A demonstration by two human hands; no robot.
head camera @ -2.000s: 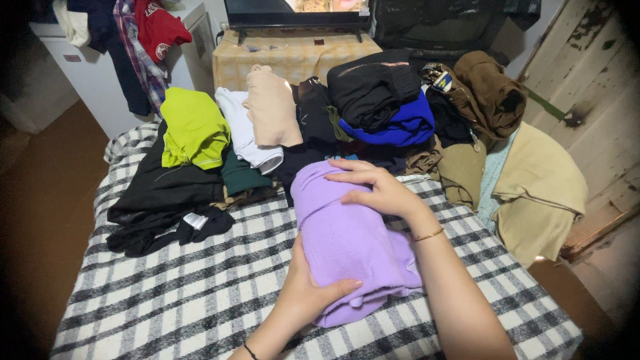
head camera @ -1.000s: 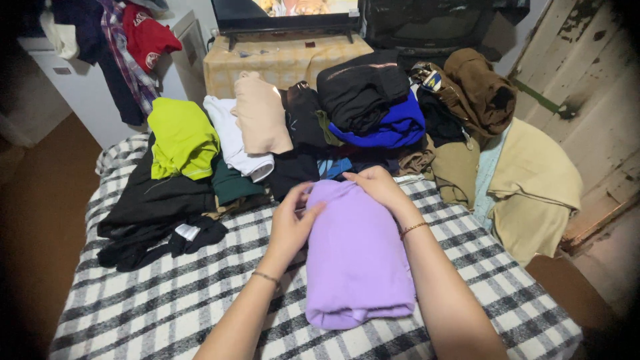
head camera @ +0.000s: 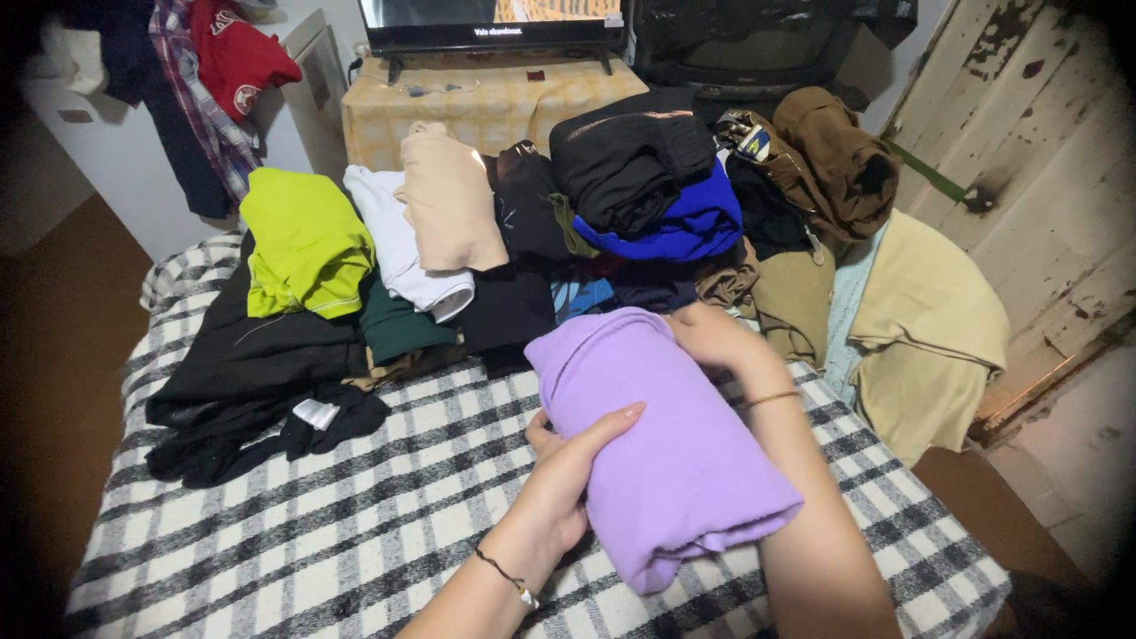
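Note:
A rolled purple cloth garment [head camera: 666, 453] lies tilted between my hands over a black-and-white checked blanket [head camera: 426, 524]. My left hand [head camera: 577, 470] grips its left side, thumb on top and the other fingers partly hidden beneath. At its far right edge, my right hand [head camera: 719, 342] holds on, with the fingertips hidden behind the cloth. Beyond it are a folded beige garment [head camera: 448, 200], a white one [head camera: 404, 240] and a lime green one [head camera: 306, 240]. Black folded clothing [head camera: 630, 160] rests on a bright blue garment [head camera: 701, 217].
Black clothes [head camera: 266, 373] lie at the left. Rolled brown clothing [head camera: 834, 160] and a draped khaki cloth [head camera: 932, 328] are at the right. Behind stand a television [head camera: 493, 31] on a cloth-covered table [head camera: 479, 102] and a white cabinet [head camera: 115, 169] with clothes hanging over it.
The purple roll has turned from nearly straight to slanted. My left hand has moved from its far end to its left side; my right hand has shifted to the far right edge.

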